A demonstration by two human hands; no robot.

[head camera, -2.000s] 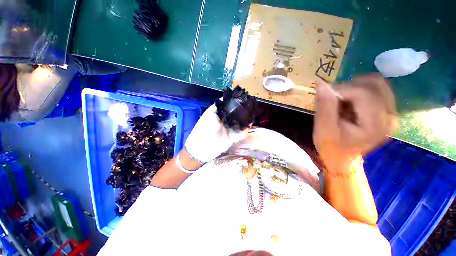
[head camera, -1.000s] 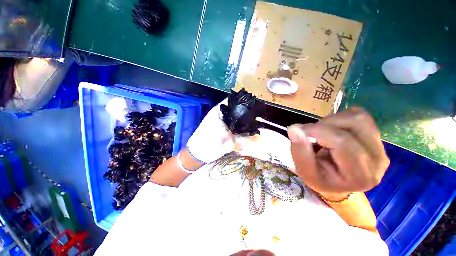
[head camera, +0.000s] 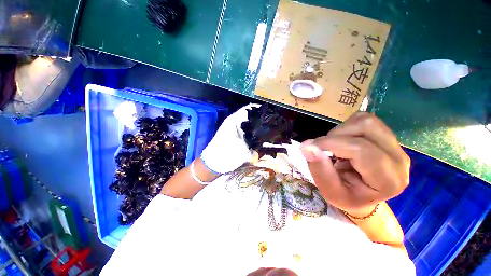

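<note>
My left hand (head camera: pixel 229 141), in a white glove, holds a dark ruffled flower head (head camera: pixel 267 127) above my lap, near the bench edge. My bare right hand (head camera: pixel 362 164) pinches a thin white stick (head camera: pixel 281 145); its tip points left and lies at the lower side of the flower head. Whether the tip touches cannot be told. A small white oval dish (head camera: pixel 306 89) rests on the cardboard sheet (head camera: pixel 336 38), which has black handwriting.
A white squeeze bottle (head camera: pixel 439 74) lies on the green bench (head camera: pixel 409 113) at the right. A ribbed black ball (head camera: pixel 166 14) sits at the upper left. A blue crate (head camera: pixel 99 161) holds dark clusters. Another blue crate (head camera: pixel 430 207) is at the right. A person's arm (head camera: pixel 43 81) shows at far left.
My right hand came from above the cardboard down and left to the flower head. The flower head has been turned in my gloved hand and moved slightly right. The stick's tip is now lower on it.
</note>
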